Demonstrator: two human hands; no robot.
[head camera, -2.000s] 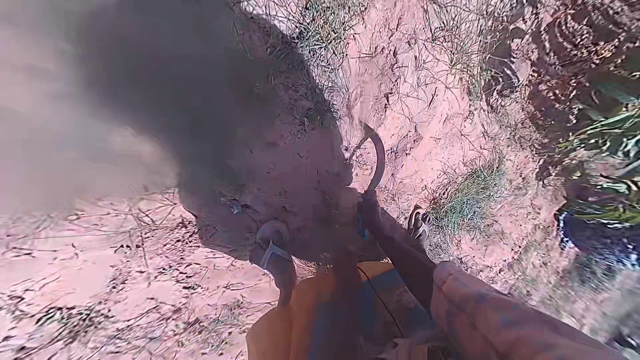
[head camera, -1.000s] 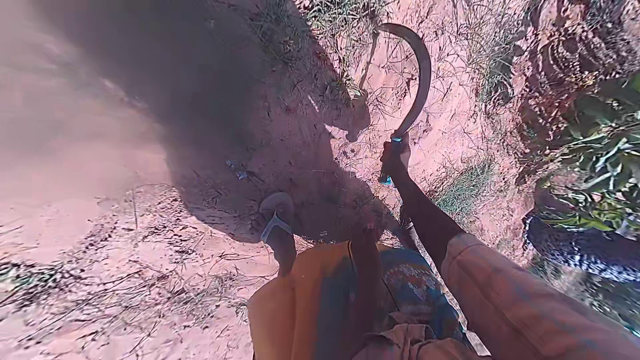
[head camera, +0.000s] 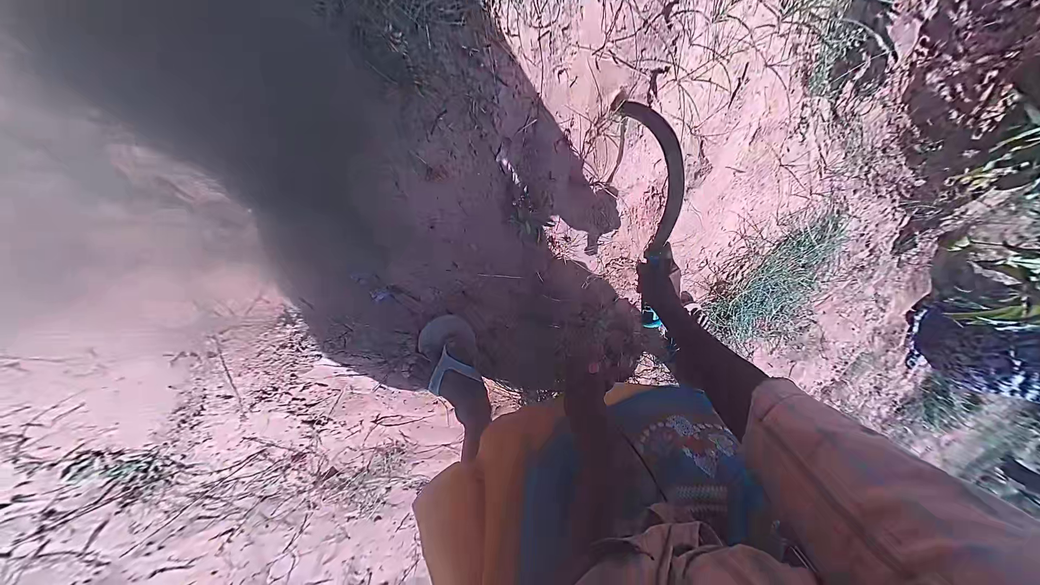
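Note:
My right hand (head camera: 660, 280) is closed around the handle of a sickle, whose teal end shows below the fingers. The curved blade (head camera: 673, 175) points away from my body, and its tip reaches a thin dry stem or twig at the ground. My left forearm (head camera: 587, 439) extends forward over the yellow and blue patterned cloth (head camera: 520, 487) at my lap. My left hand (head camera: 593, 370) blends into the deep shadow, so its fingers and anything in them cannot be made out.
My foot in a sandal with a pale strap (head camera: 449, 372) stands on reddish soil. A green grass tuft (head camera: 780, 284) grows right of the sickle hand. Leafy plants (head camera: 999, 244) and a dark, rough mound (head camera: 975, 349) lie at the right edge. Dry stems litter the lower left ground.
My right hand with the sickle first moved forward, away from my body, then came back a little. The blade tip is now lower in the view than one second ago.

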